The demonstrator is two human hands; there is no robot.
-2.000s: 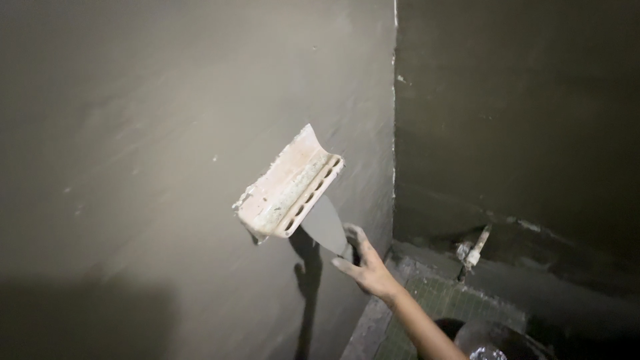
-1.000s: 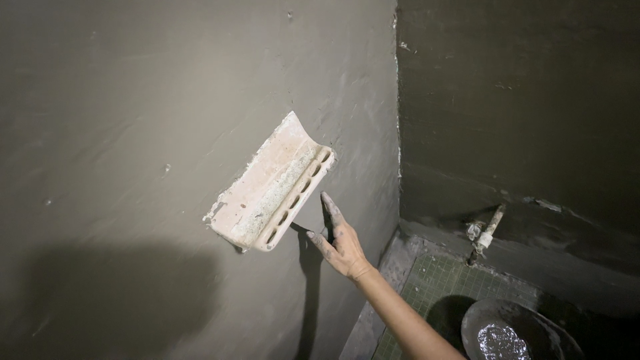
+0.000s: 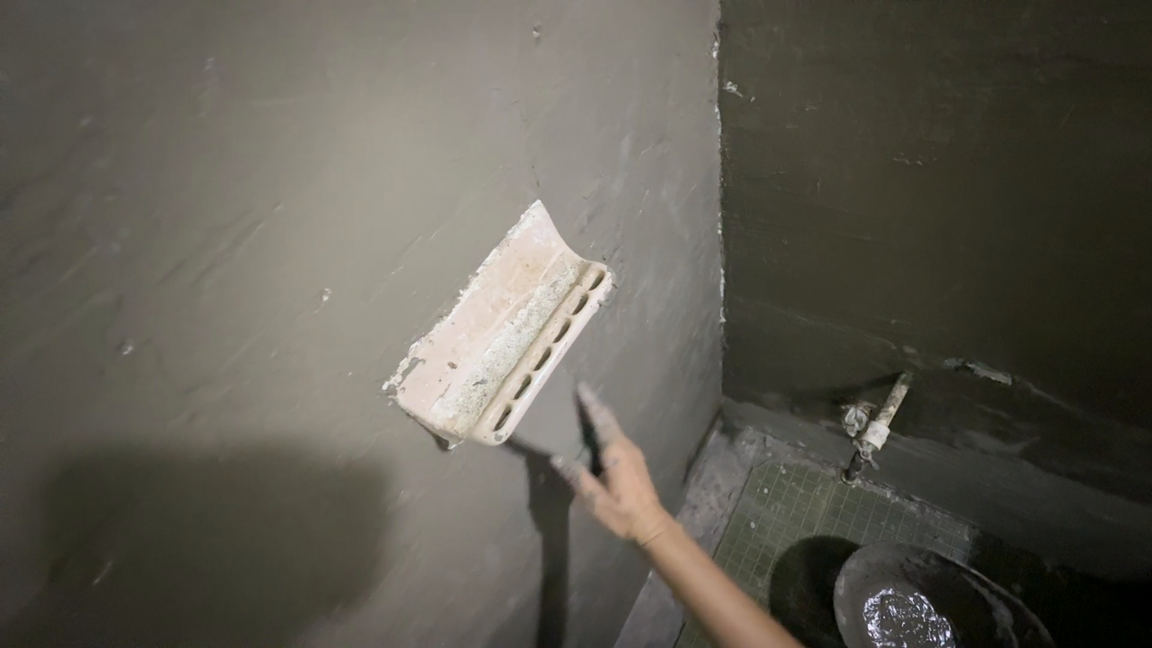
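My right hand (image 3: 616,486) reaches in from the lower right, its fingertips smeared with grey. Thumb and fingers are spread near the wall, just below and right of a pinkish ceramic toothbrush holder (image 3: 504,333) with a row of slots. A dark edge shows between thumb and fingers; whether this is a thin tool or shadow I cannot tell. Around the holder, the grey-coated wall (image 3: 297,225) looks damp and slightly streaked. My left hand is out of view.
At right, a darker wall (image 3: 900,198) meets the coated one at a corner. Below are a pipe with a tap (image 3: 875,436), a green tiled floor (image 3: 801,495) and a round basin (image 3: 855,585) holding shiny wet material.
A grey oval blade seen by my right hand two seconds ago is not distinguishable now. More of the basin shows as the view has shifted.
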